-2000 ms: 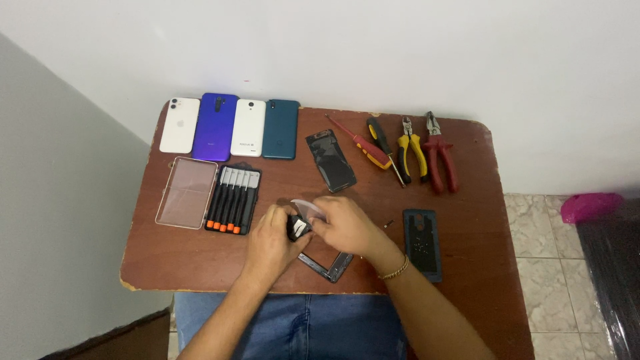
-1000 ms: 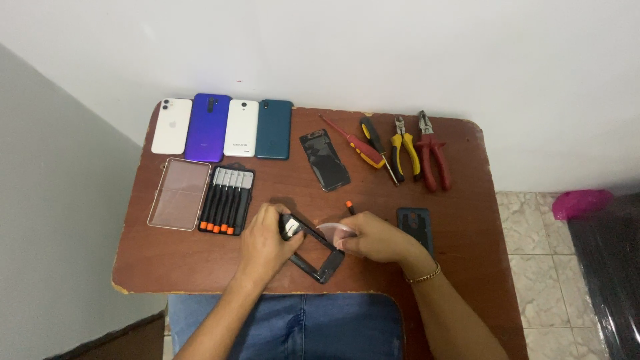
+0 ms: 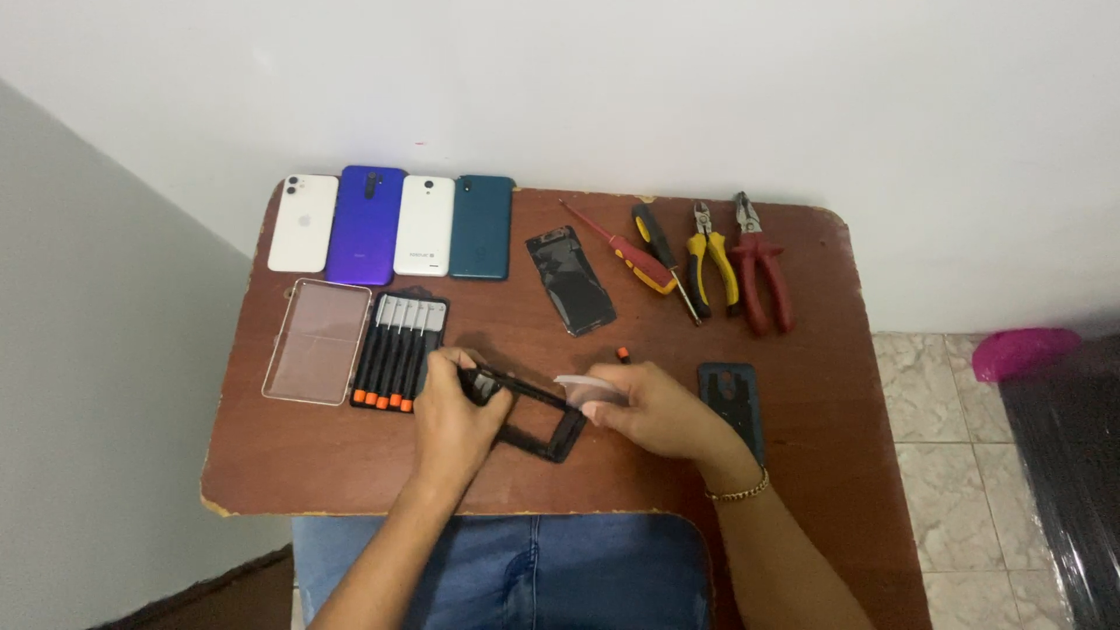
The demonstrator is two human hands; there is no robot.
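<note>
My left hand (image 3: 459, 420) grips the left end of a black phone frame (image 3: 567, 433), which has a large rectangular opening and is tilted over the table. My right hand (image 3: 652, 407) pinches a thin translucent plastic piece (image 3: 586, 389) close to the frame's upper right edge; whether the two touch is not clear. Just beyond my right hand, the orange cap of a small screwdriver (image 3: 623, 353) shows, its shaft mostly hidden. A dark phone back cover (image 3: 731, 402) lies to the right, partly behind my right forearm. Above the frame rests a cracked phone screen (image 3: 573, 282).
On the wooden table (image 3: 297, 464), four phones stand in a row at the back left, including a purple one (image 3: 363, 227). Below them are a clear case lid (image 3: 319, 341) and a screwdriver set (image 3: 398, 350). Two screwdrivers, yellow-black pliers (image 3: 713, 262) and red pliers (image 3: 759, 267) lie back right.
The phone frame was lower between my hands two seconds ago, with both hands close together. My right hand has moved right, away from my left hand, still holding the translucent piece.
</note>
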